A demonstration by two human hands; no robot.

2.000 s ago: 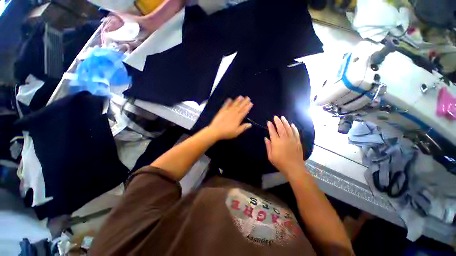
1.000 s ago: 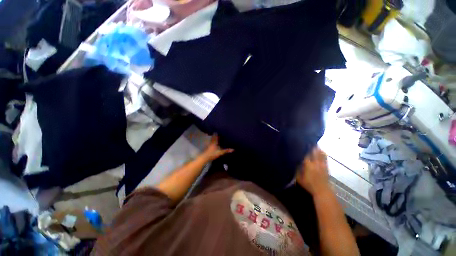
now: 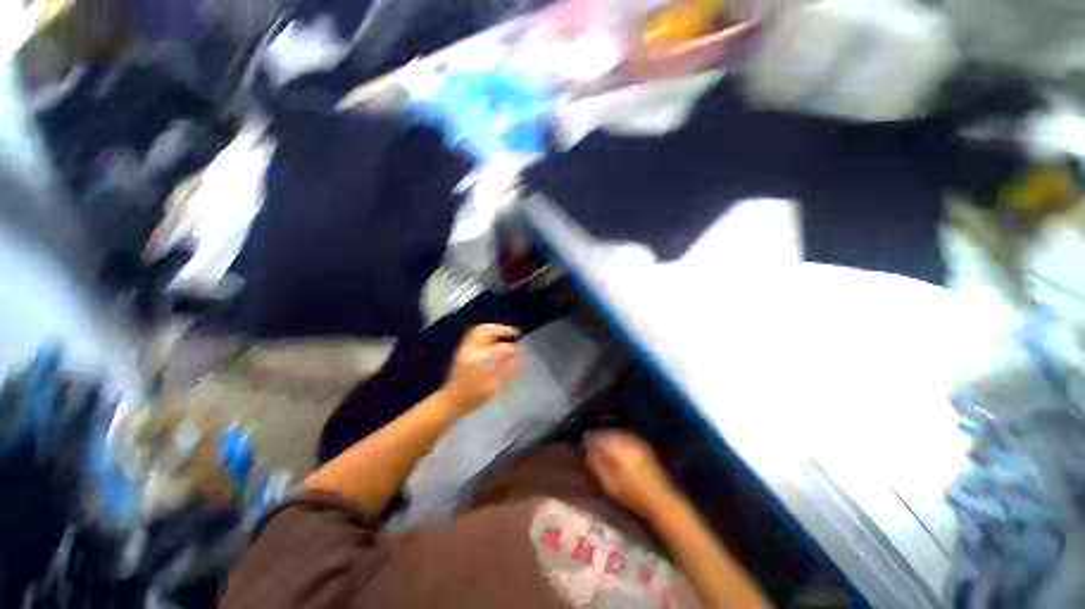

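The frame is blurred. My left hand (image 3: 485,364) is curled over a dark panel with a pale piece (image 3: 476,443) in front of my lap; blur hides whether it grips them. My right hand (image 3: 625,466) is low and curled in front of my shirt, over a dark area below the table's front edge; what is in it cannot be seen. A dark panel (image 3: 857,179) lies across the back of the white table (image 3: 833,345). Another dark panel (image 3: 357,226) with a white piece (image 3: 232,220) beside it is spread at the left.
Blue crumpled material (image 3: 488,107) is at the table's left end. A pink basket (image 3: 690,54) with something yellow stands behind it, beside a white bundle (image 3: 851,54). Grey-blue strips (image 3: 1011,488) lie at the right. The machine head cannot be made out.
The view has swung left. The dark panel under my hands has left the table's front, baring the white top. Both hands are now curled, in front of my lap and off the tabletop.
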